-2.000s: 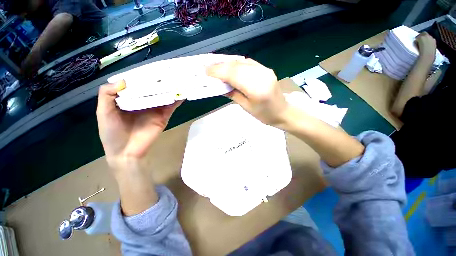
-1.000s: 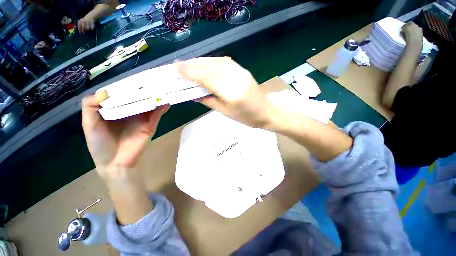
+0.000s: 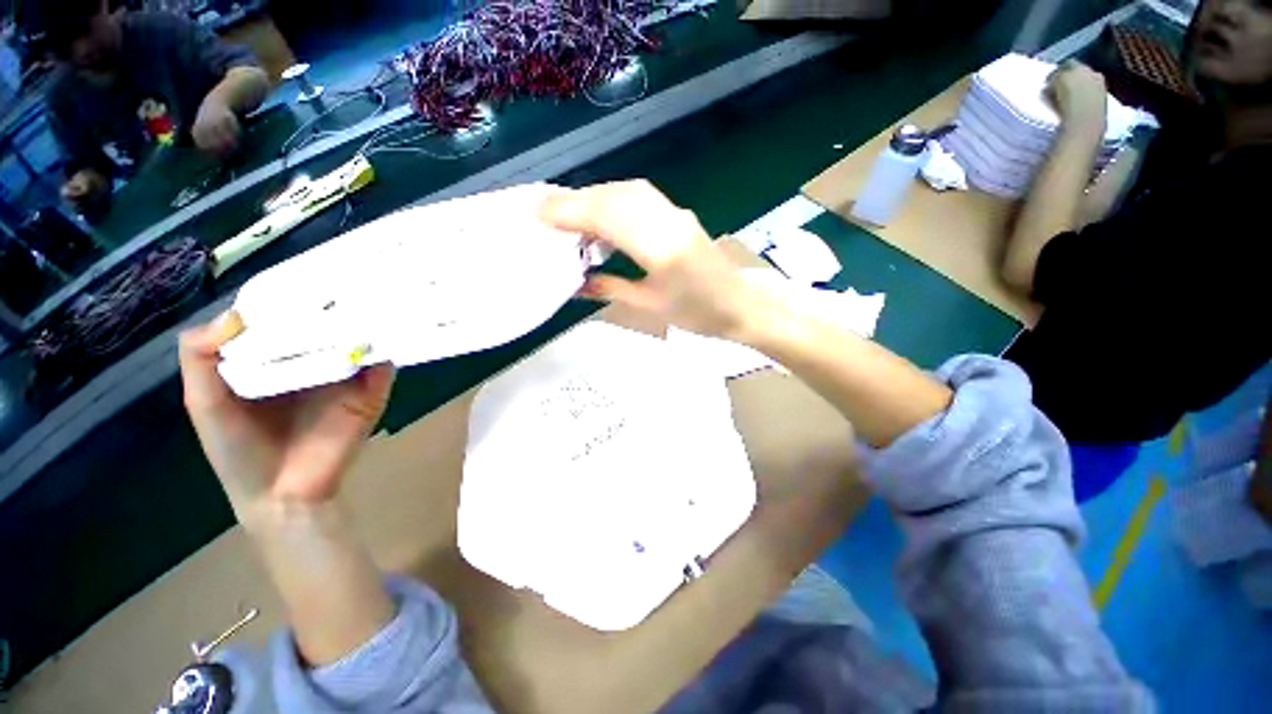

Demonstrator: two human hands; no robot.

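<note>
A white plastic housing is held up and tilted above the bench, its edge with a small brass-coloured fitting towards me. My left hand grips its left end, the thumb on top and fingers beneath. My right hand grips its right end, thumb and fingers around the rim. A second white six-sided housing lies flat on the brown cardboard below, with a dot pattern and lettering on its face and small dark marks near its lower edge.
White wipes lie right of the work. A metal-topped bottle is cut off at lower left, beside a thin stick tool. A conveyor runs behind, with wire bundles beyond. A neighbour sits right, by a housing stack and bottle.
The held housing has moved left and down in the picture and shows more of its face. My right hand has shifted from its top face to its right rim. The view has turned right.
</note>
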